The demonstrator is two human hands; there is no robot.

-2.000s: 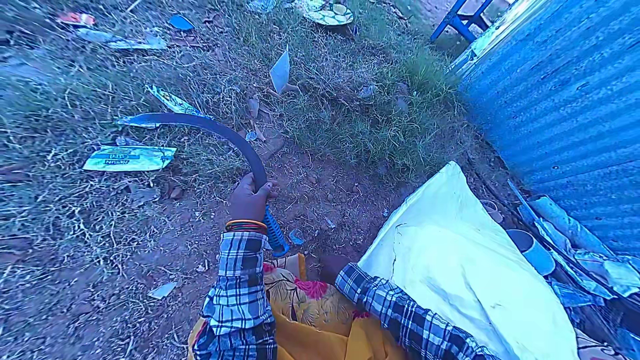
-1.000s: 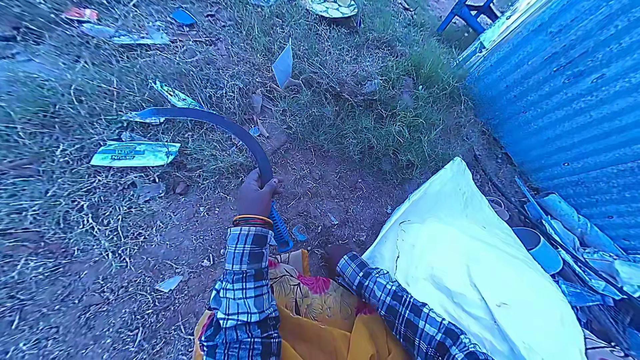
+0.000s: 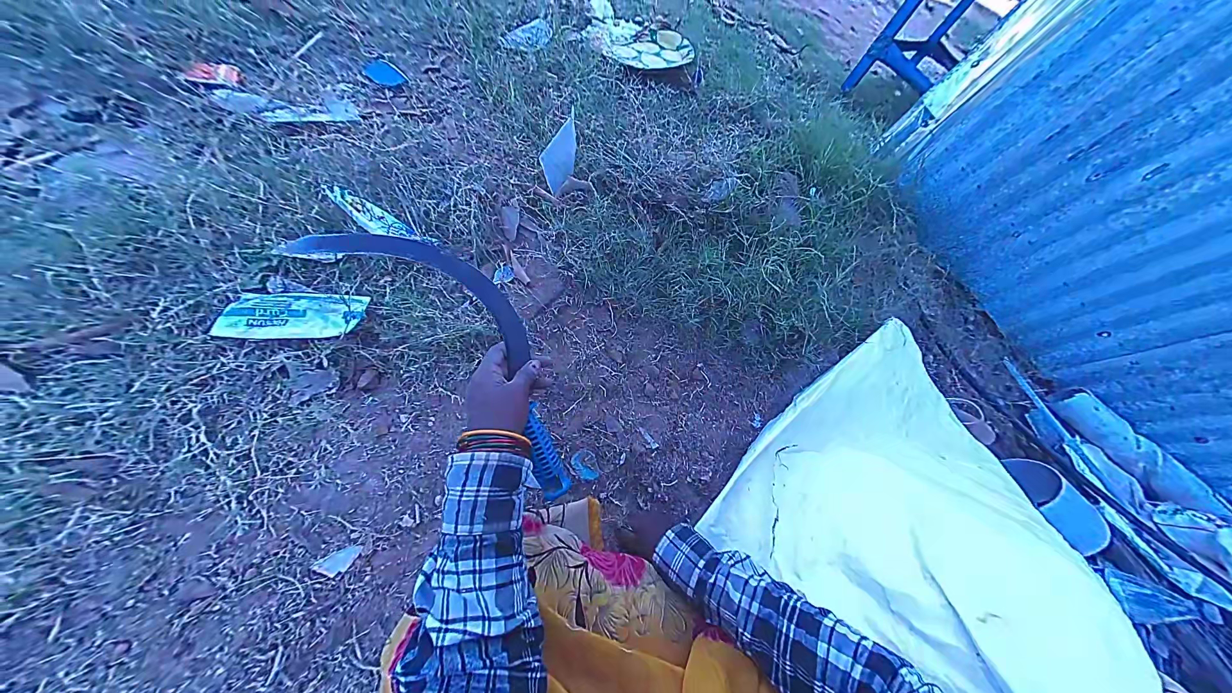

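My left hand [image 3: 500, 387] grips a sickle [image 3: 467, 274] at the lower end of its curved blade, just above the blue ribbed handle. The blade arcs up and to the left over the grass, its tip beside a printed wrapper [image 3: 371, 214]. Another printed plastic packet [image 3: 291, 317] lies below the tip. My right hand [image 3: 643, 531] is low beside the flowered yellow cloth [image 3: 616, 587] over my lap; it is dark and partly hidden, so its fingers cannot be made out. A large white sack or sheet [image 3: 895, 500] lies right of it, next to the plaid sleeve.
A blue corrugated metal wall [image 3: 1088, 212] runs along the right. At its foot are a cup-like container [image 3: 1057, 505] and crumpled plastic sheeting [image 3: 1145, 472]. Blue metal or plastic legs [image 3: 900, 58] stand at the top right. A patterned plate [image 3: 654, 48] and scattered litter lie on the grass.
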